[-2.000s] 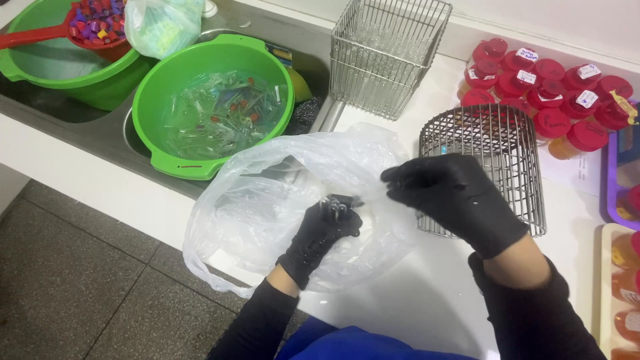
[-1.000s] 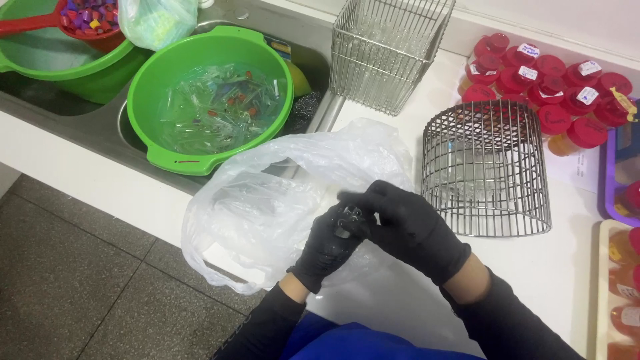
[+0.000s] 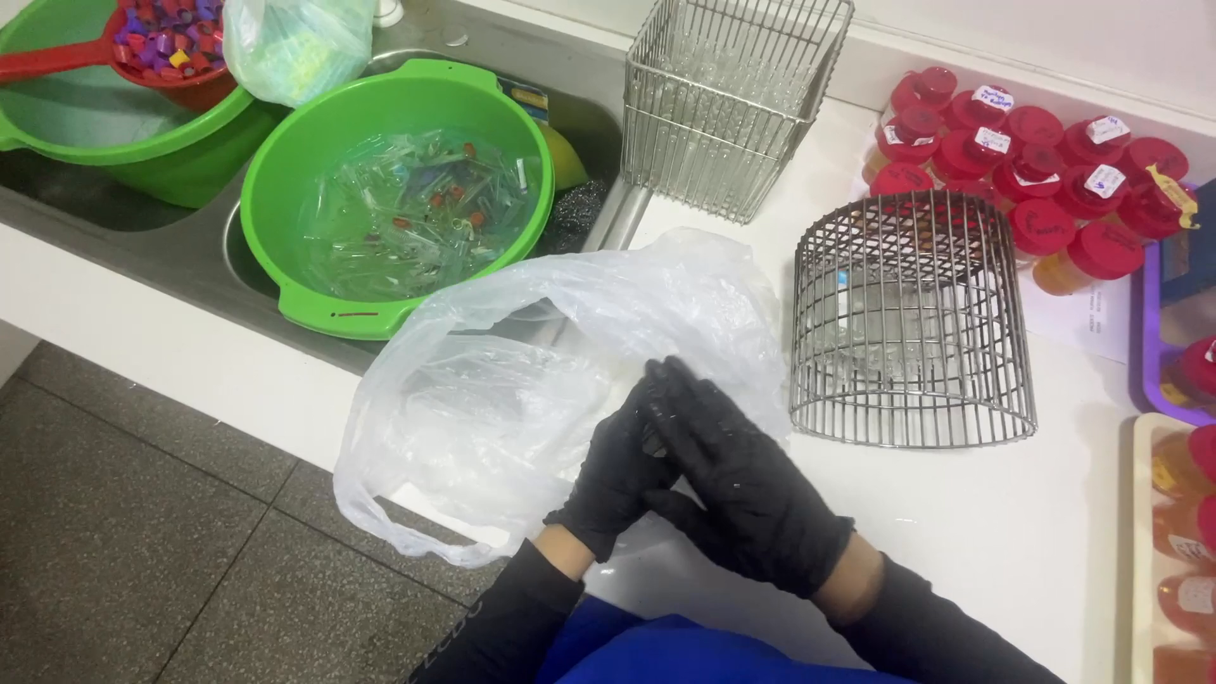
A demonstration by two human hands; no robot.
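Both my hands wear black gloves and meet over the near edge of an open translucent plastic bag (image 3: 475, 380) on the white counter. My left hand (image 3: 622, 465) is curled around something small and clear, mostly hidden, perhaps glass tubes. The fingers of my right hand (image 3: 731, 475) lie extended and close together across the top of my left hand. A green basin (image 3: 399, 318) of liquid, holding clear tubes and several small reddish pieces, stands in the sink beyond the bag. Right of the bag, a wire basket (image 3: 912, 380) lies on its side with clear glassware inside.
An upright wire basket (image 3: 722, 123) holds clear tubes at the back. Several red-lidded jars (image 3: 1035, 171) stand behind the tipped basket. Purple (image 3: 1154, 351) and cream (image 3: 1135, 532) trays line the right edge. Left are another green basin (image 3: 180, 152), a red strainer (image 3: 204, 90) of coloured caps and a tied bag (image 3: 299, 47).
My right hand has come from beside the wire basket to my left hand, and its fingers now lie straighter across it. Clear tube ends seen in my left hand earlier are now mostly covered.
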